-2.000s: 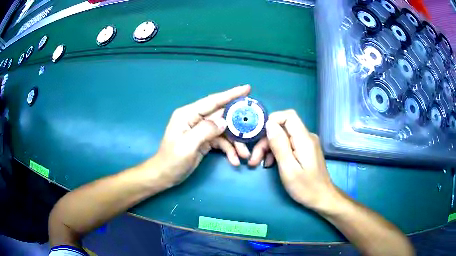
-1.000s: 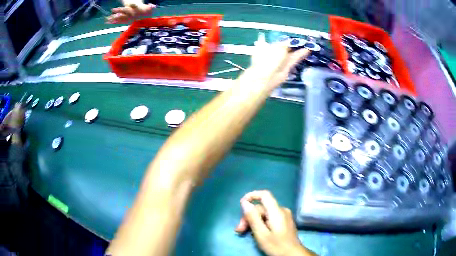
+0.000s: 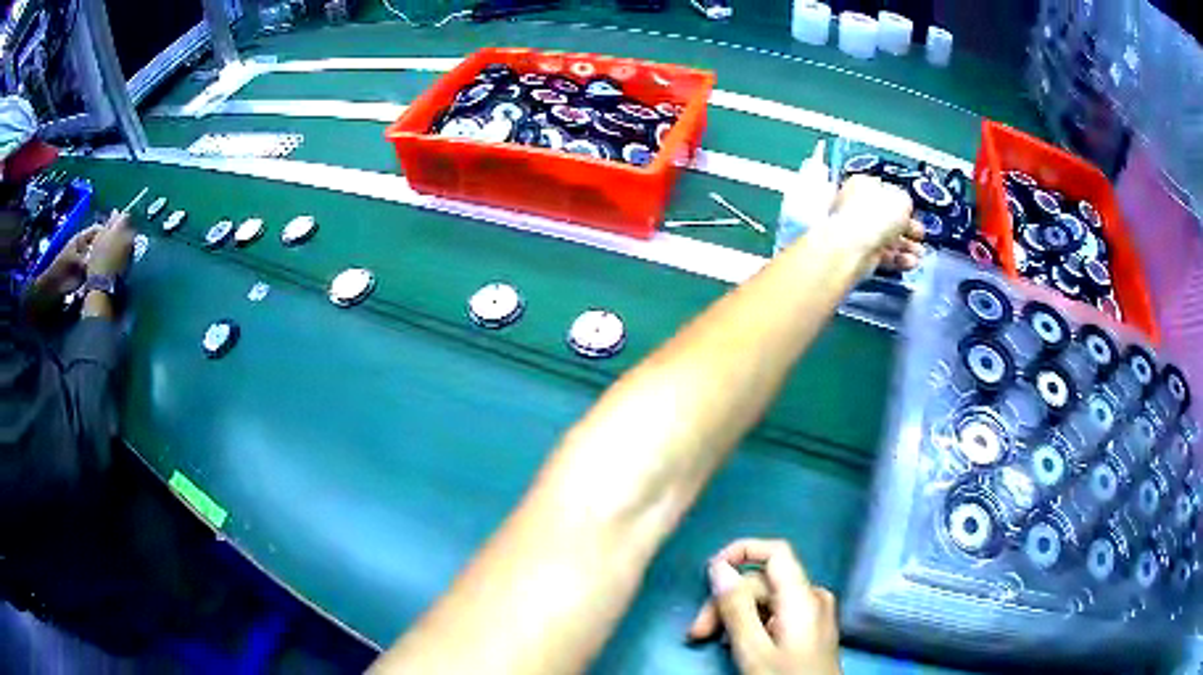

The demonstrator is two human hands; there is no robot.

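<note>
My left arm reaches from the bottom across the bench, and my left hand [image 3: 877, 227] is at a clear box of black discs [image 3: 934, 191], fingers curled down. Its fingertips are partly hidden; I cannot tell whether it holds a disc. My right hand [image 3: 772, 609] is near the front edge, cut off by the bottom, fingers loosely curled with nothing visible in them. Pale-faced discs [image 3: 596, 332] lie spaced in a row to the left of my forearm. A clear blister tray [image 3: 910, 528] with black discs in its pockets stands at the right.
Red bins of discs stand at the centre back [image 3: 528, 178] and far right [image 3: 1135, 284]. A whitish squeeze bottle [image 3: 802, 198] and thin sticks [image 3: 736, 211] lie near my left hand. White rolls [image 3: 858, 34] stand at the far side. Another person's hands [image 3: 103, 251] work at left.
The disc held in both hands two seconds ago is no longer visible in them. My hands separated, and my left hand reached to the clear box. The view shifted, showing the bins and rolls.
</note>
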